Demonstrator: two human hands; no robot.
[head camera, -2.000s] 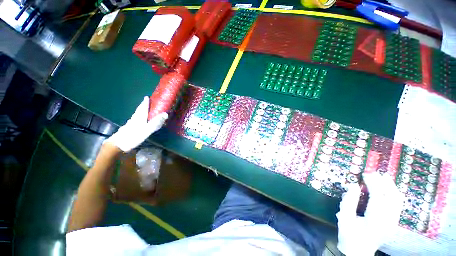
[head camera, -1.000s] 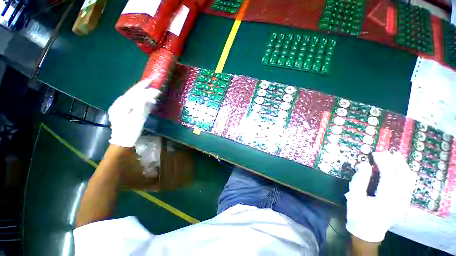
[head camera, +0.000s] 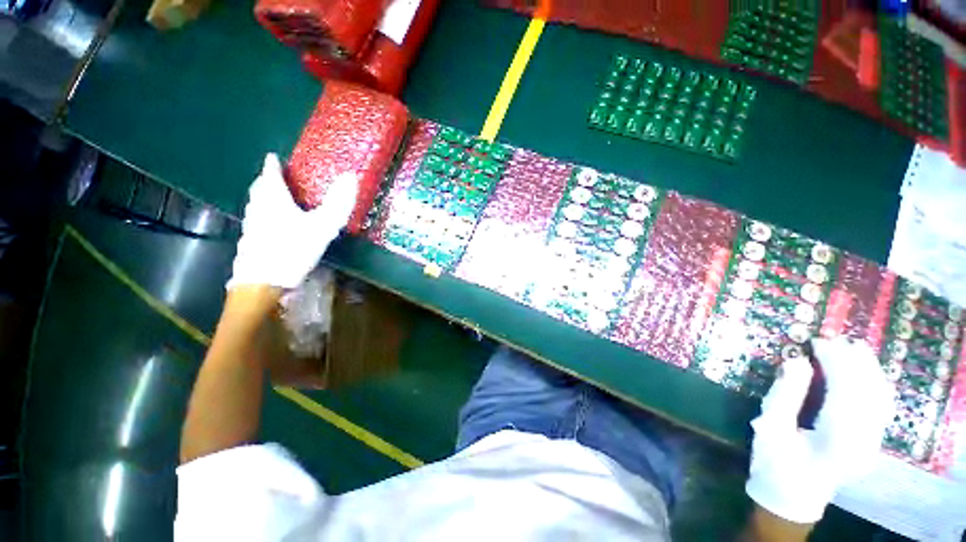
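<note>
A long pink-red bubble wrap strip (head camera: 678, 265) lies along the bench's near edge, with green PCB panels (head camera: 620, 238) spaced on it, some bearing round silver-white discs. A thick red bubble-wrapped roll (head camera: 344, 143) is at the strip's left end. My left hand (head camera: 291, 228), in a white glove, grips the roll's near end between thumb and fingers. My right hand (head camera: 821, 423), also gloved, is over the strip's near edge, by a disc panel at the right. A dark patch shows between its thumb and fingers; I cannot tell whether it is an object or a gap.
More red wrapped bundles (head camera: 371, 48) lie behind the roll. A loose green PCB panel (head camera: 673, 106) lies on the green mat beyond the strip. Another red strip (head camera: 636, 23) with panels runs along the back. White paper (head camera: 932, 228) is at the right. A cardboard box (head camera: 365, 339) stands below the bench.
The view has shifted, moving the far bundles towards the top edge. The roll now shows broader and more turned in my left hand. My right hand remains near the same disc panel.
</note>
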